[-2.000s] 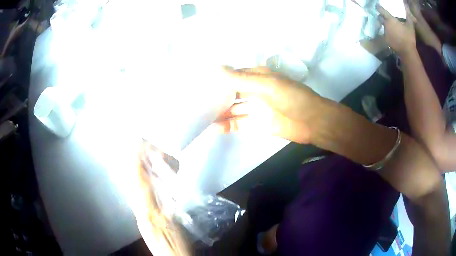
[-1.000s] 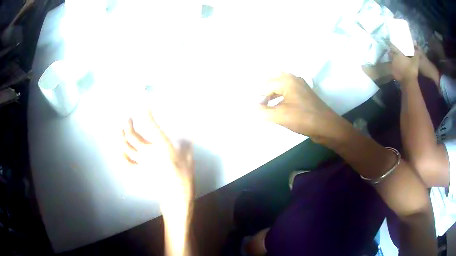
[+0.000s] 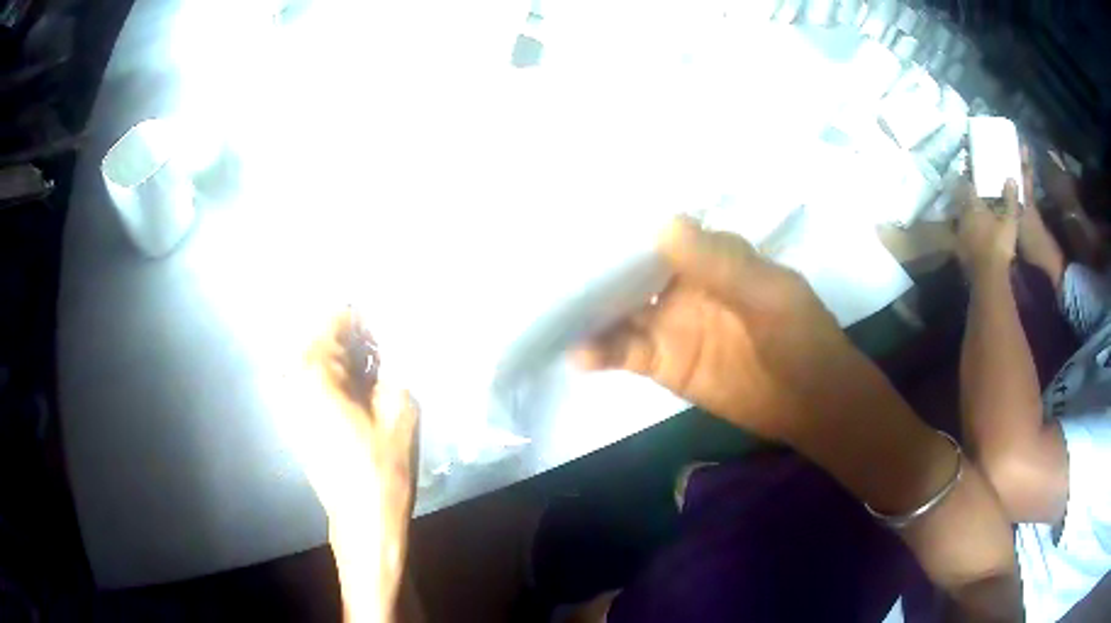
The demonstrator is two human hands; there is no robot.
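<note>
My left hand (image 3: 366,402) is at the lower middle, washed out by glare, with its fingers closed on a clear plastic bag (image 3: 469,456); glints show at the fingertips and loose film hangs to the right. My right hand (image 3: 743,335), with a bracelet at the wrist, holds a blurred white cup (image 3: 591,298) between thumb and fingers. The cup slants down toward my left hand, apart from it. Its far end is lost in glare.
A white cup (image 3: 152,195) stands at the left of the white table (image 3: 158,487). More white pieces (image 3: 914,110) crowd the upper right. Another person's hands (image 3: 999,219) hold a white piece at the right edge. Glare hides the table's middle.
My left hand was open a second ago and now grips the plastic bag. My right hand has moved slightly down and now holds the white cup. The view has shifted slightly.
</note>
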